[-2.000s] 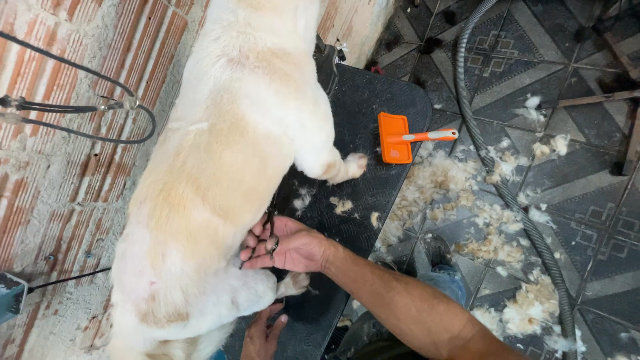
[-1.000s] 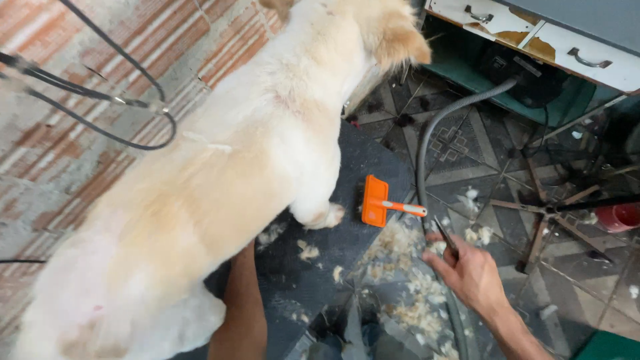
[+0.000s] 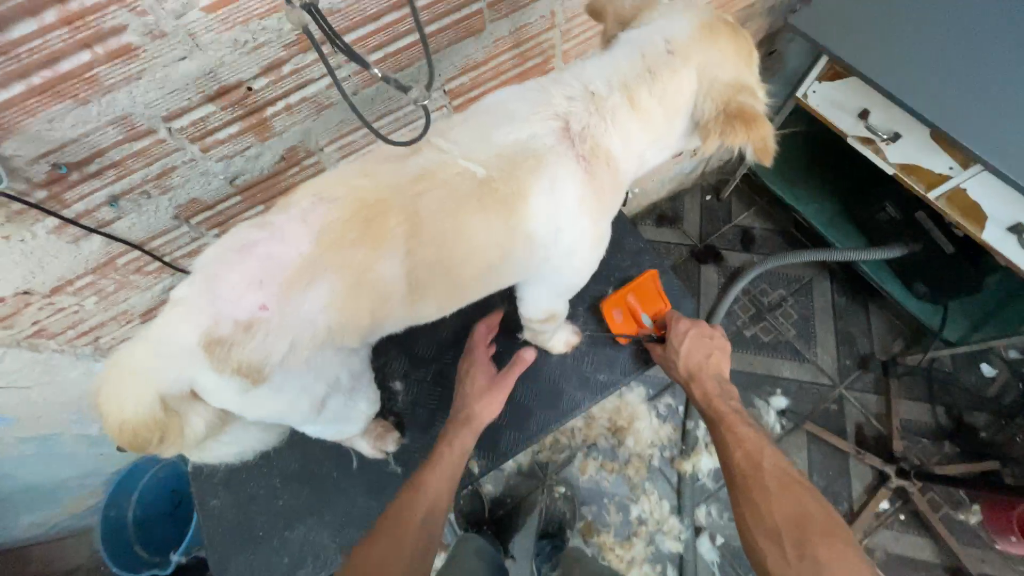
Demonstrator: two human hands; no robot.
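A cream and white dog (image 3: 432,232) with short-clipped fur stands on a black textured grooming table (image 3: 560,400), its head toward the upper right. My left hand (image 3: 486,372) is over the table beside the dog's front paw (image 3: 552,338), fingers spread and holding nothing. At the table's right edge, my right hand (image 3: 692,348) grips a thin dark tool, which looks like scissors (image 3: 640,338); its blades point left toward the paw. The orange slicker brush (image 3: 634,304) lies just beyond that hand, its handle hidden by the hand.
Clipped fur (image 3: 616,440) litters the tiled floor. A grey hose (image 3: 800,260) curves past the table. A blue bucket (image 3: 150,512) stands lower left, a worn drawer cabinet (image 3: 904,136) upper right. Black loops (image 3: 372,76) hang by the brick wall.
My right hand has moved left from over the floor to beside the brush, still holding the dark tool. My left hand has come out from beneath the dog to beside its front paw.
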